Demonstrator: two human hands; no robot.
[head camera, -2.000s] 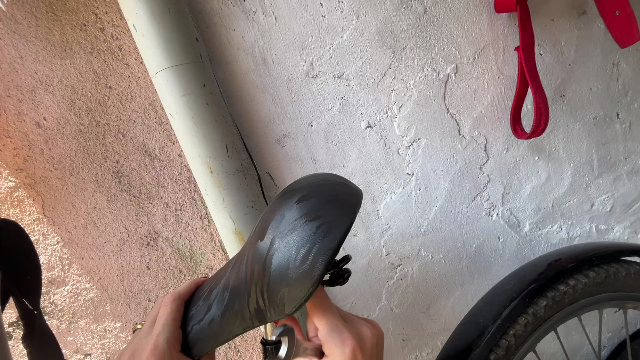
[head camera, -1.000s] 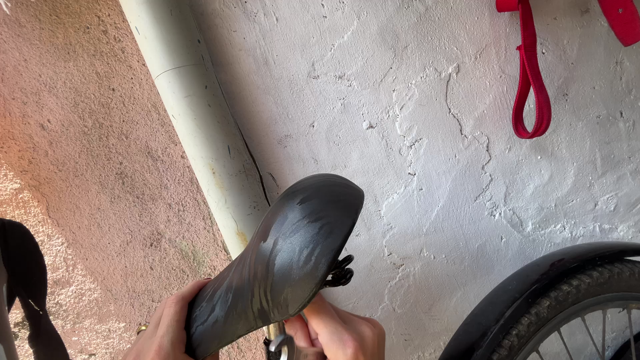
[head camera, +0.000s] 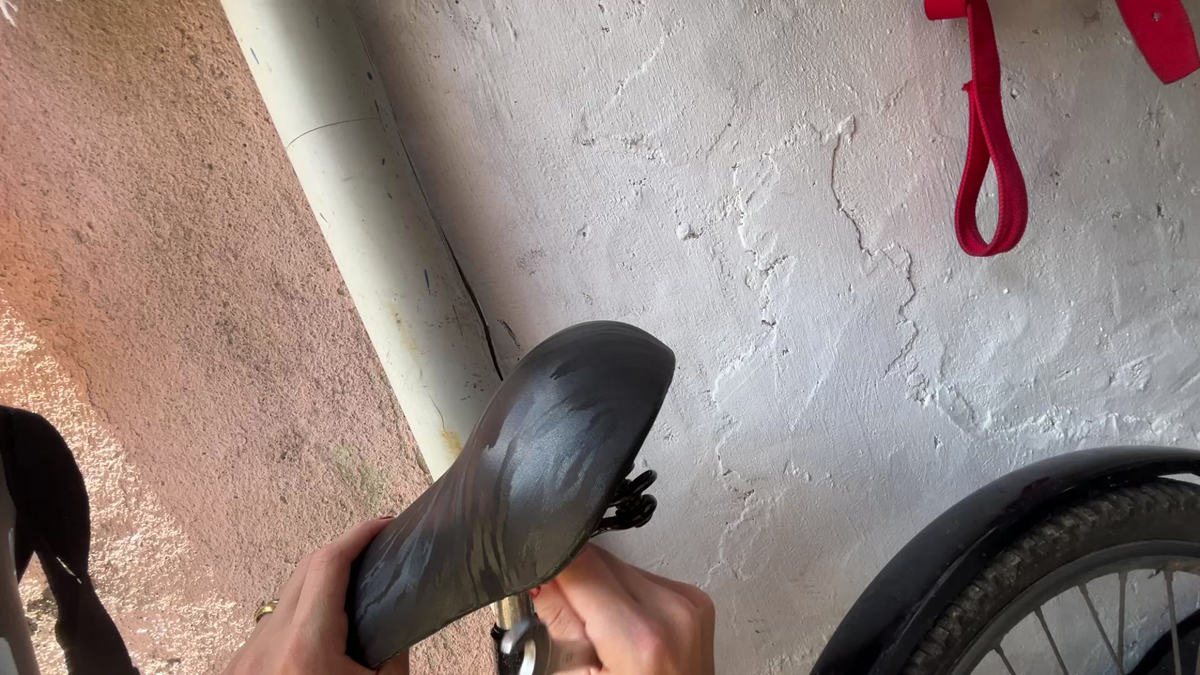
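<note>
A black bicycle saddle (head camera: 534, 469) with a streaked, worn-looking cover rises from the bottom middle, tilted up to the right. Around its lower left end my left hand (head camera: 314, 609) is closed, with a ring on one finger. My right hand (head camera: 633, 614) is below the saddle's right edge, fingers curled at a shiny metal part (head camera: 527, 647) beside the seatpost (head camera: 514, 611); exactly what the fingertips grip is hidden. Black coiled springs (head camera: 633, 503) stick out from under the saddle just above my right hand.
A bicycle wheel (head camera: 1059, 562) under a black mudguard (head camera: 937, 534) fills the lower right. A pale pipe (head camera: 347, 187) runs diagonally along the rough wall (head camera: 750, 234). A red strap (head camera: 992, 187) hangs at upper right. Something black (head camera: 56, 516) stands at the left edge.
Between the earlier frames and now, the metal part beside the seatpost has shifted slightly in view near my right hand. Both hands stay at the saddle.
</note>
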